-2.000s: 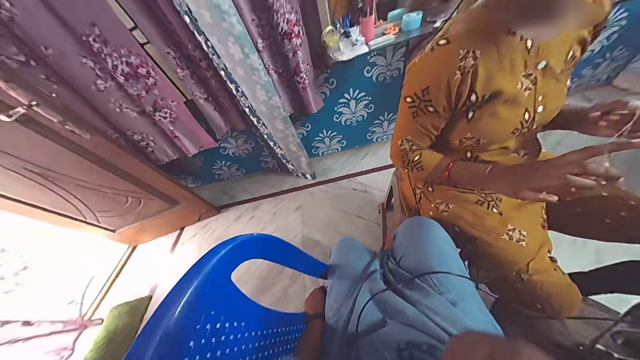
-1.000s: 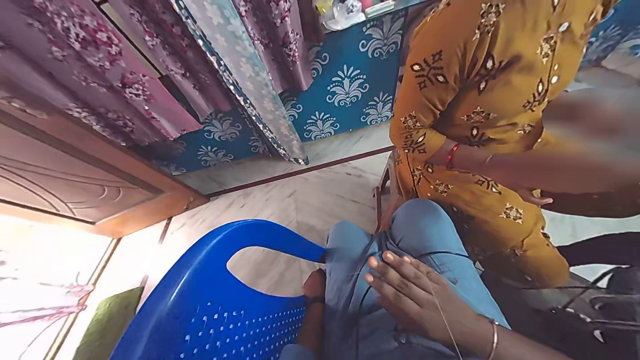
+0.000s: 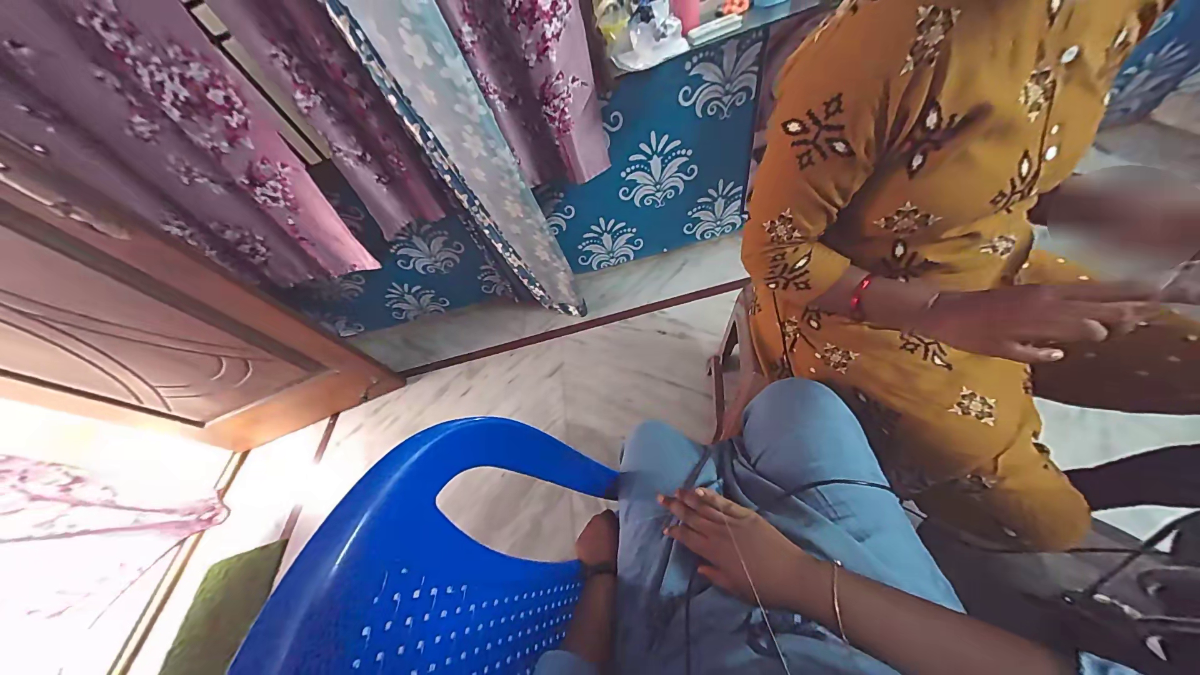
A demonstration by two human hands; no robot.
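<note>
My right hand (image 3: 741, 555), with a thin bangle at the wrist, lies palm down on the light blue cloth (image 3: 825, 441) over my lap. A thin pale thread (image 3: 750, 583) runs across this hand toward the bottom edge. My left hand (image 3: 597, 542), dark band at the wrist, rests beside my thigh, next to the blue plastic chair (image 3: 375, 525); its fingers are bent and partly hidden, and whether it holds anything is unclear. A dark cord (image 3: 834, 483) crosses my lap.
A person in a mustard patterned outfit (image 3: 900, 225) sits close at the right, one hand (image 3: 1031, 319) extended. Left are a wooden door (image 3: 141, 309) and floral curtains (image 3: 216, 122). A shelf (image 3: 722, 33) with small items stands ahead; a green mat (image 3: 225, 609) lies lower left.
My right hand, a blur at the bottom edge two seconds ago, has come onto my lap and stayed there. The other person's hands have moved. My left hand remains beside the chair.
</note>
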